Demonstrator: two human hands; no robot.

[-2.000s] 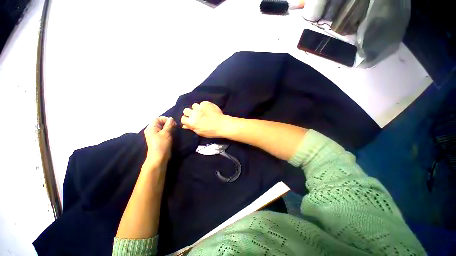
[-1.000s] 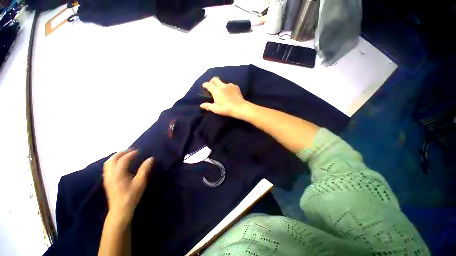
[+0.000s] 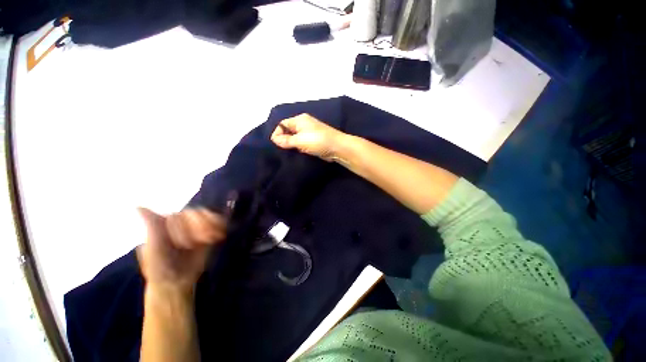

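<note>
A dark navy jacket [image 3: 333, 205] lies across the table in front of me. A curved hook [image 3: 295, 263] and a small white label [image 3: 278, 230] show at its neckline. My right hand [image 3: 304, 136] is at the jacket's upper edge with its fingers curled in; whether it holds cloth or a small tool cannot be told. My left hand [image 3: 177, 244] is blurred by motion over the jacket's left part, thumb up and apart from the fingers, with nothing seen in it.
The white table [image 3: 120, 127] holds a phone [image 3: 392, 71], a dark-headed brush [image 3: 312, 32], a grey plastic bag [image 3: 460, 39] and dark garments [image 3: 131, 21] at the far edge. A white board edge [image 3: 340, 304] lies at my waist. The blue floor [image 3: 524, 205] is at right.
My hands were close together at the neckline, then moved apart. My right hand's fingers have since curled in. My left hand now moves with its thumb raised. The view has shifted, showing more of the far edge.
</note>
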